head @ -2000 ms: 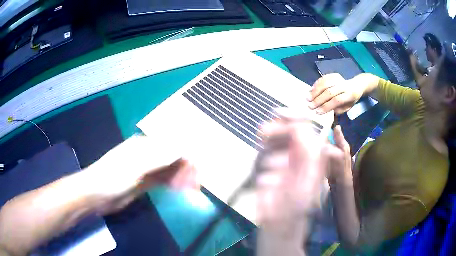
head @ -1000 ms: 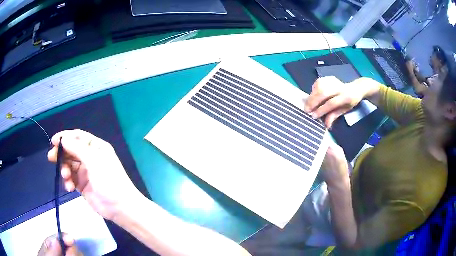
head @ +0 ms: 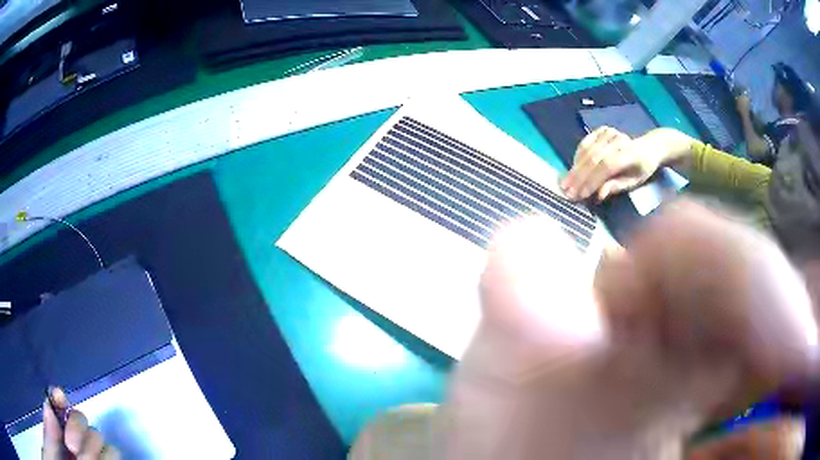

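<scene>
The two-tone panel [head: 99, 314] lies on a black foam pad at the lower left, dark-grey half at the back, silver half [head: 180, 404] in front, with a dark-blue seam channel between. My left hand [head: 72, 433], cut off by the bottom edge, pinches a short visible piece of black strip [head: 56, 404] over the panel near the seam. My right hand [head: 620, 314] is large and badly blurred close to the camera; its fingers and anything in them cannot be made out. Behind it, a cream liner sheet [head: 360, 238] carries rows of parallel black strips.
Another person's hand [head: 607, 166] holds the liner sheet's right corner. A long pale rail [head: 180, 139] crosses behind the green mat [head: 261, 184]. Other units lie on black pads beyond the rail and at the upper right. A thin wire with a yellow tab [head: 22, 216] lies behind the panel.
My right hand has moved from above the panel far to the right, close to the camera. The black strip is no longer stretched upright between my hands. My left hand is slightly farther left.
</scene>
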